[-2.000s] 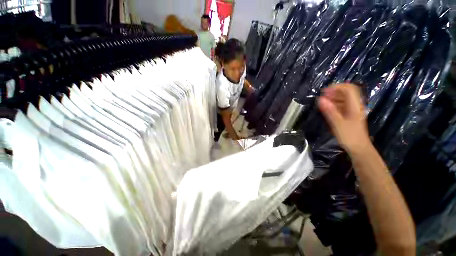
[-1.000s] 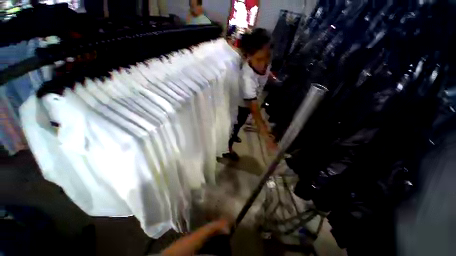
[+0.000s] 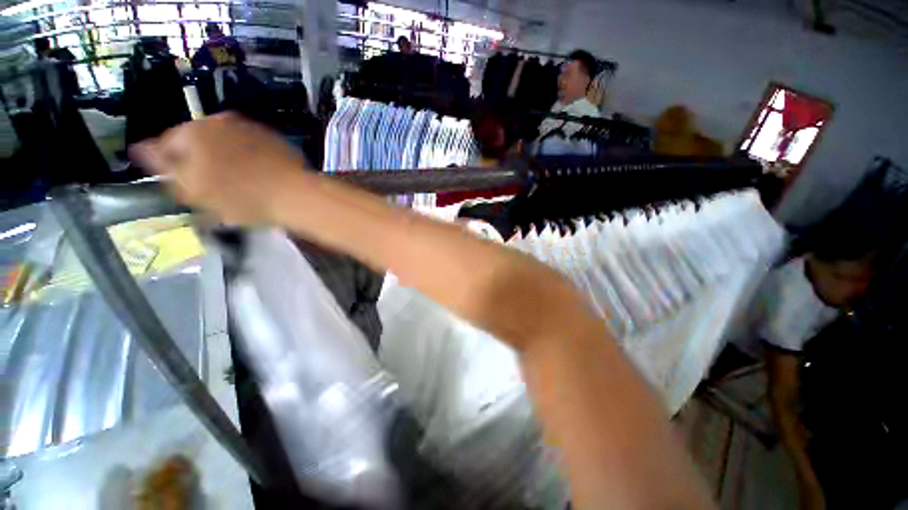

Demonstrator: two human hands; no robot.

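Note:
My right hand [image 3: 224, 169] is blurred, at the left end of the grey metal rail [image 3: 428, 180]; my forearm crosses the view from the lower right. The hand is closed at the top of a dark hanger [image 3: 231, 239]; its hook is hidden. A white garment [image 3: 309, 369], blurred and glossy as if under clear film, hangs below the hand. More white shirts [image 3: 637, 269] hang in a dense row on black hangers further right on the rail. My left hand is not in view.
A slanting grey rail leg [image 3: 159, 344] stands beside a white table [image 3: 60, 478] with shiny clear bags [image 3: 65, 349] and yellow sheets [image 3: 159, 249]. A person [image 3: 796, 309] bends at the right. Striped shirts [image 3: 383, 139] and other people are behind.
The view has swung left, bringing in the table and rail end. My right hand has come to the rail end with a white garment under it. The slanted grey tube is out of view.

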